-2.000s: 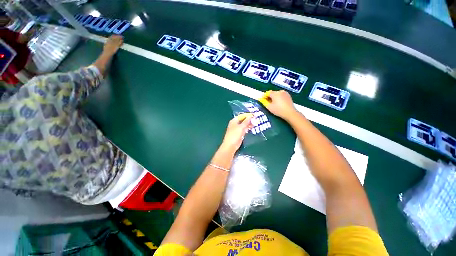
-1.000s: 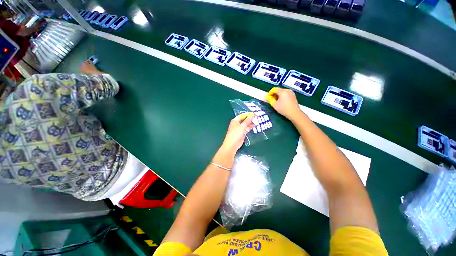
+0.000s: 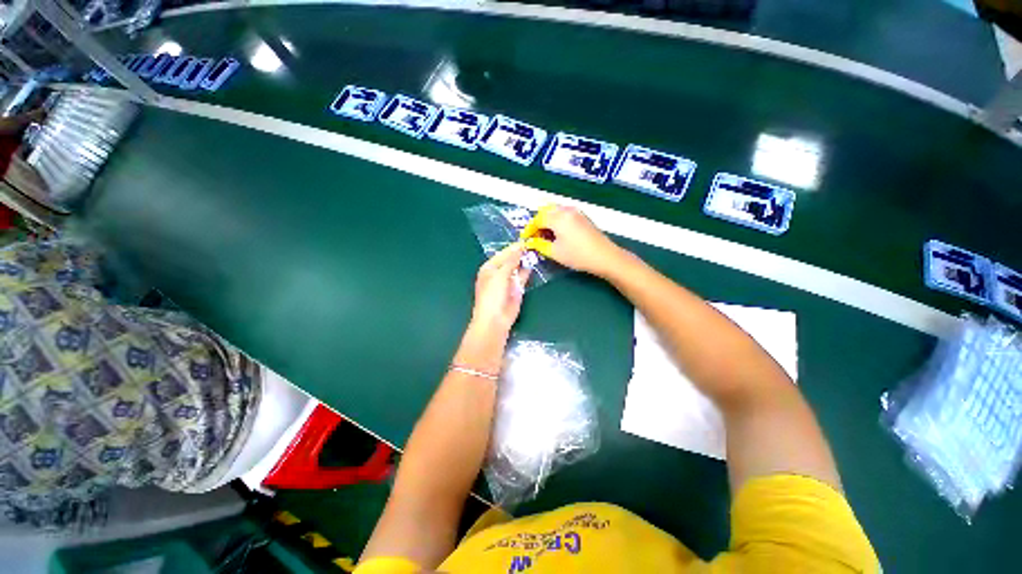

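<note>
My left hand [image 3: 500, 283] pinches a small clear plastic bag [image 3: 489, 225] above the green bench. My right hand [image 3: 564, 239], with yellow covers on its fingertips, is at the bag, its thumb and finger curled close to my left fingertips. The hands cover most of the white parts [image 3: 529, 258] in the bag. Whether my right fingers hold a part is too small to tell. Flat units [image 3: 581, 157] with pale edges lie in a row on the green belt beyond the white strip [image 3: 651, 228].
A crumpled pile of clear bags [image 3: 540, 414] lies right of my left forearm. White paper [image 3: 677, 401] lies partly under my right forearm. A larger clear bag of white parts [image 3: 966, 413] is at the far right. A person in a patterned top [image 3: 107, 381] is at the left, near a red stool [image 3: 328, 454].
My right hand has moved from near the white strip to the bag at my left hand. The person at the left has shifted lower in view. The view has turned slightly.
</note>
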